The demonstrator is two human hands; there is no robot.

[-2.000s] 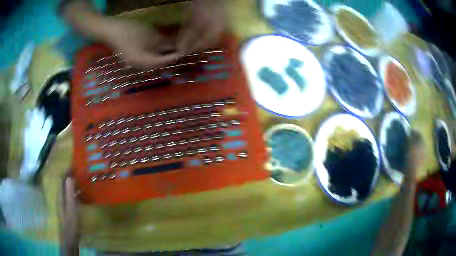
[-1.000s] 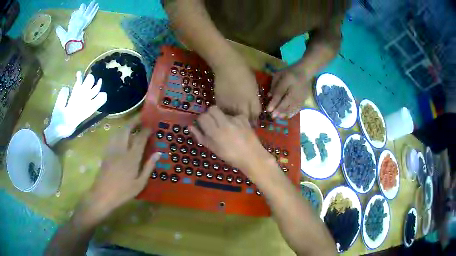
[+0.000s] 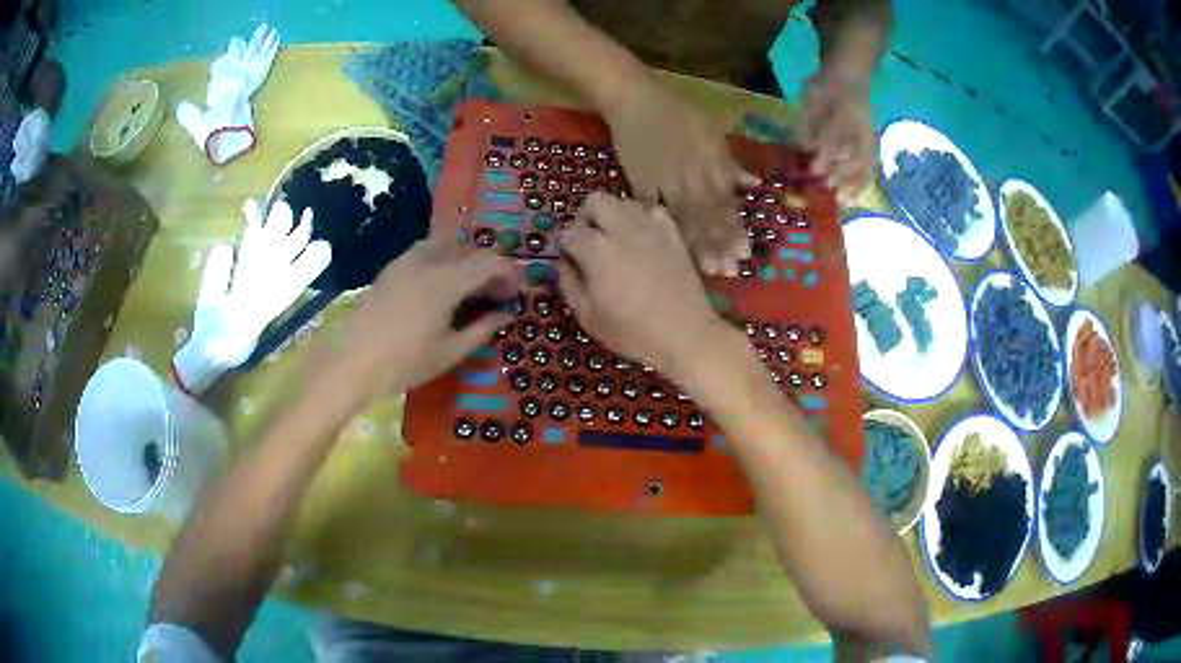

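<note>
The orange-red keyboard loading tray [image 3: 583, 482] lies in front of me, with round dark shiny-rimmed key pieces, blue-grey pieces and a long dark bar [image 3: 641, 442] seated in it. My left hand [image 3: 434, 317] is over the tray's left part, fingers bent, with the fingertips near the upper layout's lower left. My right hand [image 3: 635, 275] is over the middle of the tray, fingers bent down onto the pieces, close to my left fingertips. Any small piece between the fingers of either hand is too small to tell. My hands hide part of both layouts.
Another person's hands [image 3: 680, 162] work over the tray's far side. Right stand plates of teal [image 3: 907, 369], blue-grey, orange, yellow and black pieces, and a white cup [image 3: 1103, 240]. Left are a round black-filled dish [image 3: 389, 233], white gloves [image 3: 253, 292], a white tub [image 3: 123, 440] and a dark parts box [image 3: 78, 298].
The tray and plates appear further right as the view shifts. My left hand has moved from the tray's left edge onto the tray, nearer my right hand. The other person's hands have moved apart.
</note>
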